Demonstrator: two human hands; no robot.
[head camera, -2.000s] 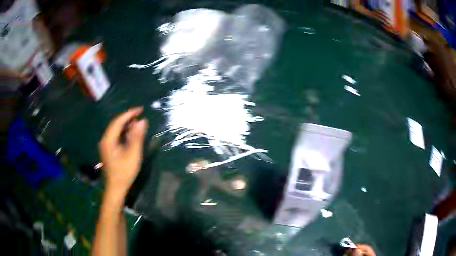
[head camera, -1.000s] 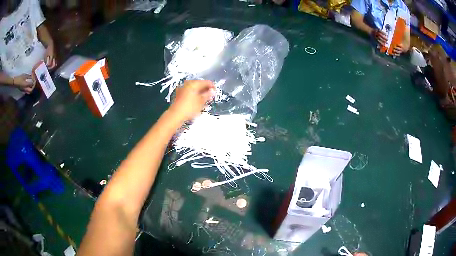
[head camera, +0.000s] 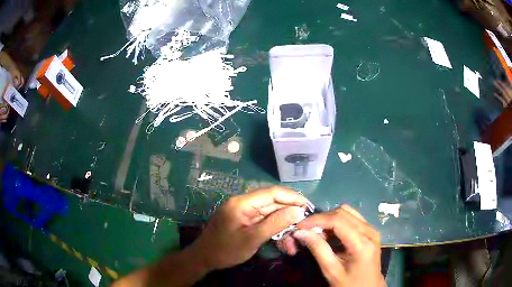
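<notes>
My left hand and my right hand meet at the table's near edge, fingertips closed on a small white cord. A small dark and shiny bit shows between the fingers; what it is cannot be told. Just beyond my hands an open white retail box stands upright with its flap raised and a dark rounded item inside. A pile of white cords lies to the left of the box, with a clear plastic bag behind it.
An orange and white carton stands at left. White papers lie at right beside a dark object. Small round discs and paper scraps lie on the green table. Other people's hands show at both sides. A blue stool is at lower left.
My left hand has come back from the cord pile to my right hand at the near edge. Both hands now work together on the white cord. The view has shifted, showing the box more centrally.
</notes>
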